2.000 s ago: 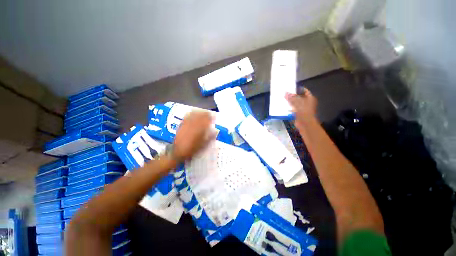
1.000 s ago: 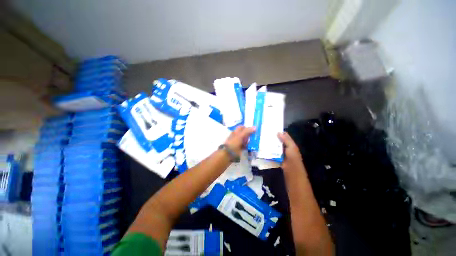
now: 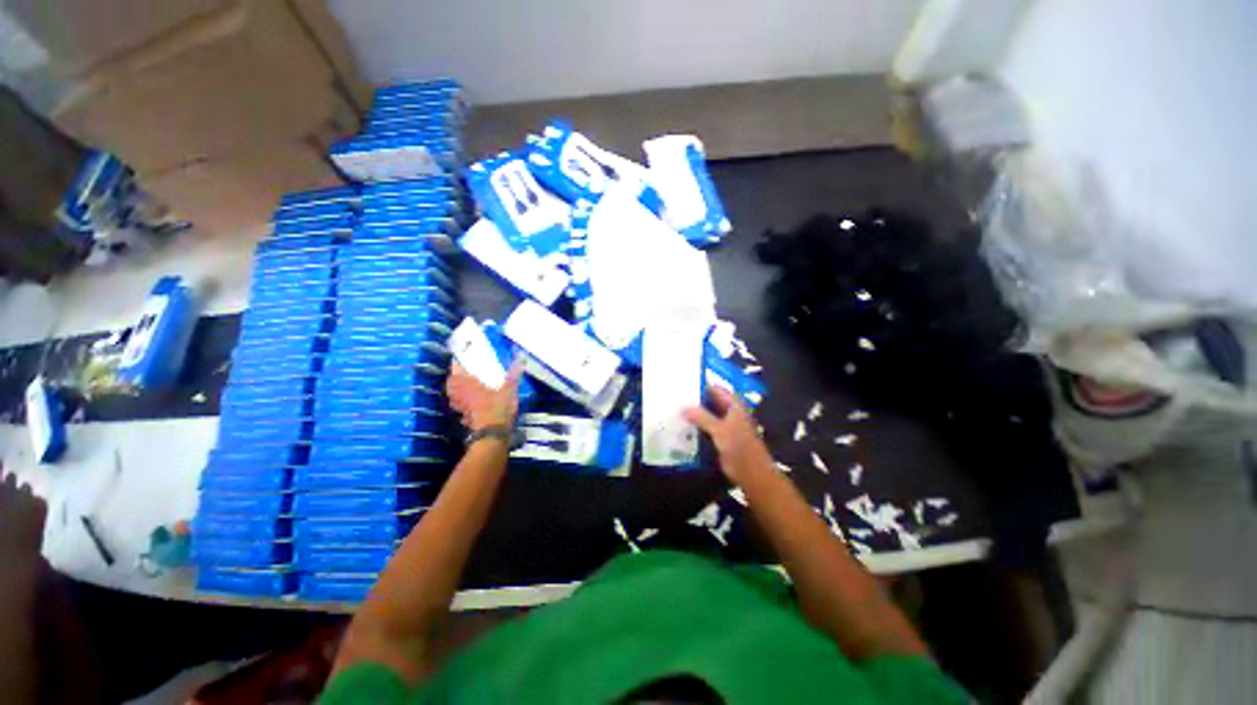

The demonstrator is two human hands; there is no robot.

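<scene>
My right hand [image 3: 731, 424] holds a white-faced retail box [image 3: 671, 393] by its lower right edge. My left hand [image 3: 483, 397] is at a white and blue retail box [image 3: 481, 354], with its fingers at the near end of it. Another white-faced box [image 3: 563, 347] lies between my hands. Beyond them is a fanned pile of flat cartons [image 3: 641, 270], with printed retail boxes [image 3: 524, 203] at its far left. A box with a black cable picture [image 3: 558, 439] lies near me on the black surface.
Tight rows of blue-edged boxes [image 3: 365, 361] stand at my left. A tangled black cable pile [image 3: 882, 296] lies at right, with white scraps [image 3: 882, 519] nearer me. Brown cartons [image 3: 207, 103] stand far left. A clear plastic bag [image 3: 1055, 241] and a white carrier bag [image 3: 1123, 400] are at the right end.
The view has pulled back and shows more of the bench. My hands, together at a white box a second ago, are now apart; the left has moved left to another box.
</scene>
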